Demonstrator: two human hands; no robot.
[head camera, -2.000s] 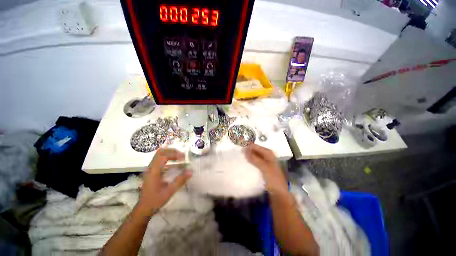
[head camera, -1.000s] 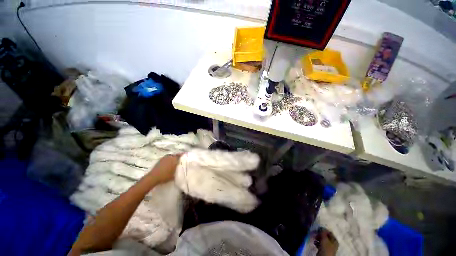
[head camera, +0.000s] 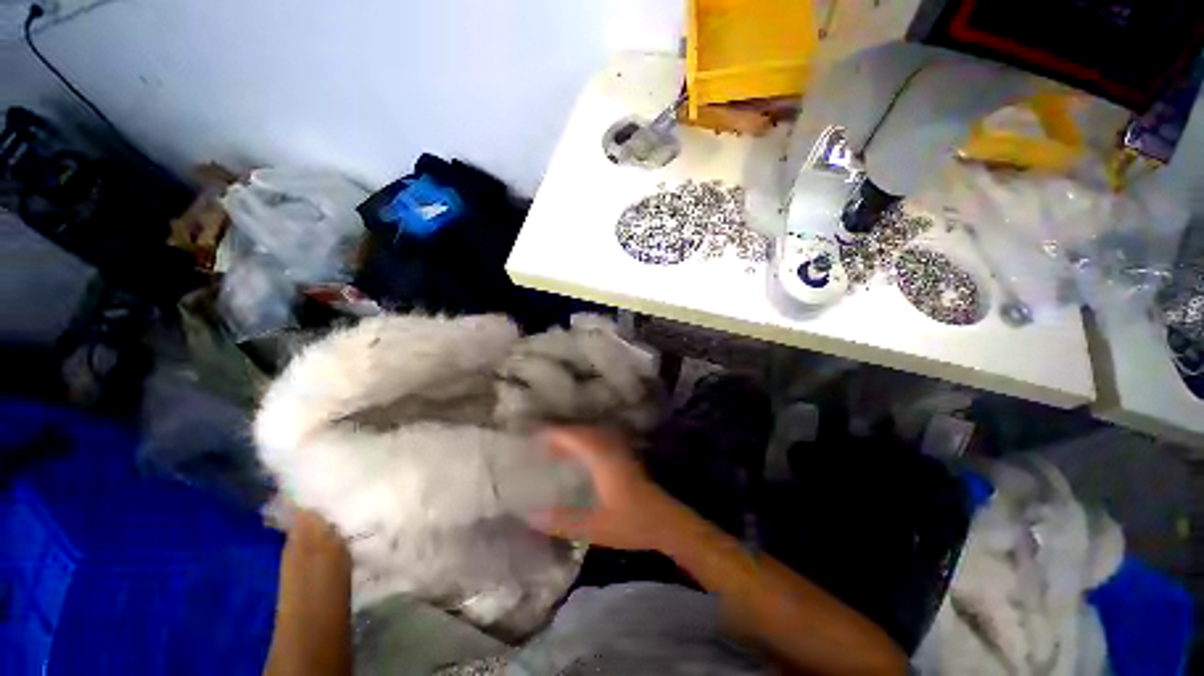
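A large bundle of fluffy white fur trims (head camera: 409, 462) lies over the lap, left of the table's front edge. My left hand (head camera: 312, 535) is at the bundle's lower left, its fingers buried under the fur, so its grip is hidden. My right hand (head camera: 601, 489) is at the bundle's right side, fingers spread against the fur; it is blurred. The lower die (head camera: 813, 271) of the snap machine is on the table with no fur on it. Silver snap parts fill the left well (head camera: 663, 227) and the right well (head camera: 939, 285).
A yellow bin (head camera: 753, 60) and another yellow bin (head camera: 1027, 132) are at the table's back. The control panel (head camera: 1070, 40) is cut off at the top. Blue crates stand at lower left (head camera: 145, 568) and lower right (head camera: 1149, 614), with white fur (head camera: 1036, 568) beside the right one. Dark garments lie behind the bundle.
The view has swung left and down. The fur lying at left is now gathered up in a thick bundle. My right hand has come from the fur at lower right to this bundle.
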